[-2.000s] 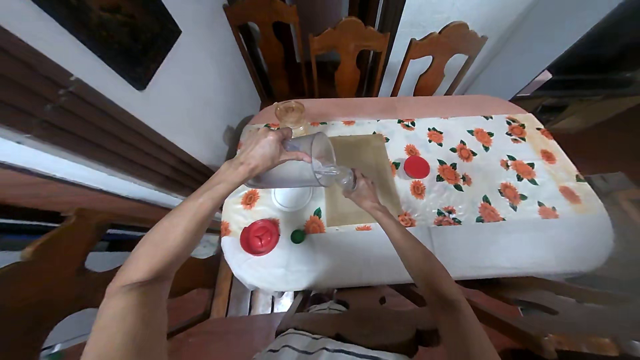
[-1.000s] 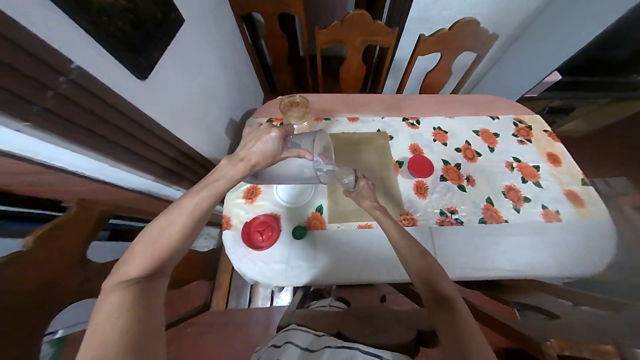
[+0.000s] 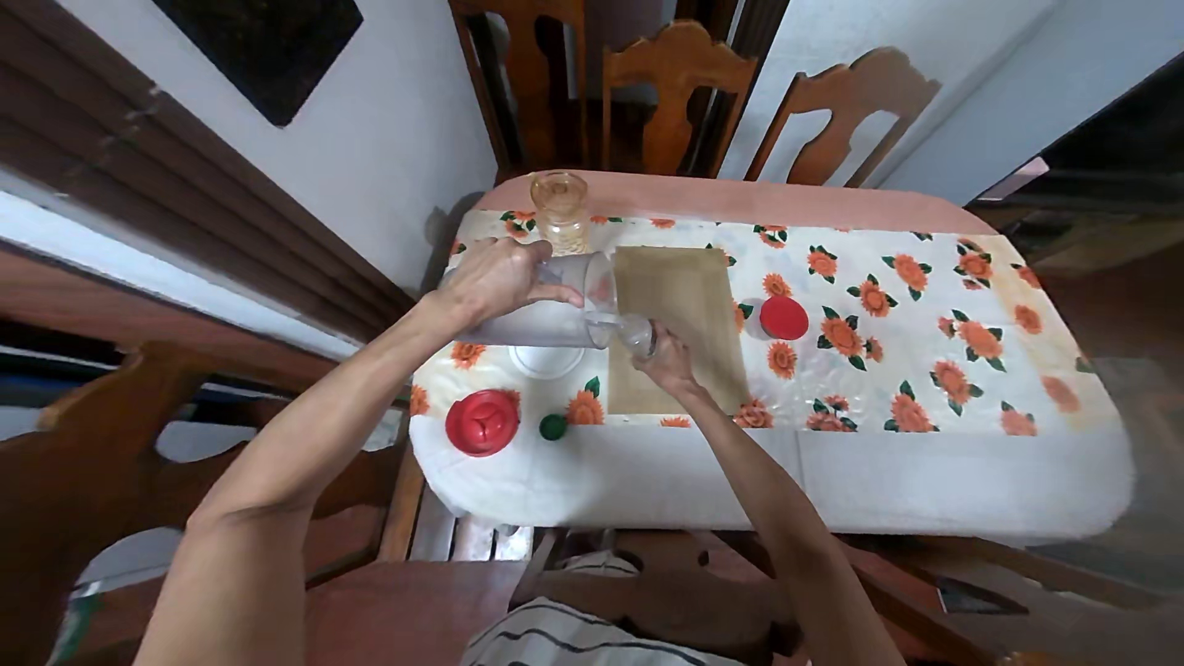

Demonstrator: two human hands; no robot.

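Note:
My left hand (image 3: 499, 277) grips a clear plastic pitcher (image 3: 546, 319) that lies tilted on its side in the air, mouth to the right. My right hand (image 3: 668, 356) holds a small clear container (image 3: 636, 335), perhaps a bottle or glass, against the pitcher's mouth. Whether liquid passes between them I cannot tell. Below the pitcher, a white round lid or plate (image 3: 546, 361) is partly hidden. A red plastic lid (image 3: 482, 423) and a small green cap (image 3: 553, 426) rest near the table's front left. To the right lies a round red lid (image 3: 783, 318).
An amber glass jar or vase (image 3: 561, 208) stands at the back left. A tan placemat (image 3: 680, 305) lies under my right hand on the floral tablecloth (image 3: 860, 305). Wooden chairs (image 3: 678, 79) line the far side; a wall (image 3: 407, 166) is close on the left.

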